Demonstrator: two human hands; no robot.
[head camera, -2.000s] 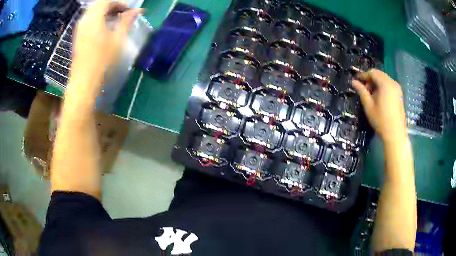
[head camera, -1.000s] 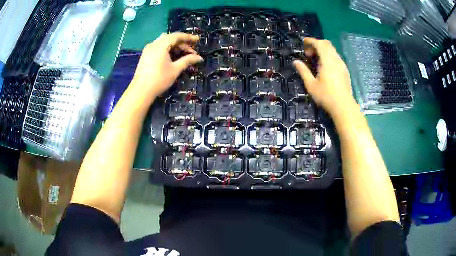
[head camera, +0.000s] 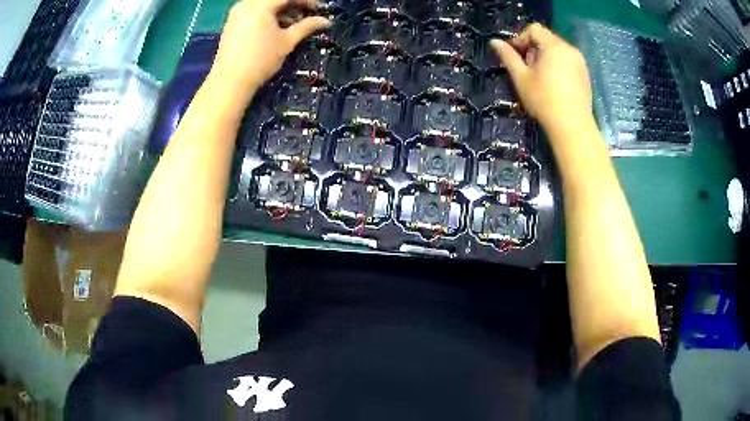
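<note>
A large black glossy tray (head camera: 321, 234) lies before me, its far end cut off by the top edge. Its octagonal pockets hold squarish dark electronic modules (head camera: 356, 196) with round centres, gold spots and red wire loops. My left hand (head camera: 267, 33) is over the tray's left side near the top edge, thumb and forefinger apart, nothing visible between them. My right hand (head camera: 547, 70) is over the right column, thumb and fingertips bent close above a pocket. Whether it holds a tiny part cannot be seen.
Clear parts trays with dark parts stand at left (head camera: 86, 152) and right (head camera: 641, 90). A shiny clear tray (head camera: 107, 29) is at upper left. A purple flat thing (head camera: 185, 90) lies beside my left forearm. A cardboard box (head camera: 70, 284) and blue bin (head camera: 709, 308) are lower down.
Since the oldest frame, my left hand has come from the left parts tray to the black tray. The view has turned, and the black tray now appears straighter and higher. Both hands stay over it.
</note>
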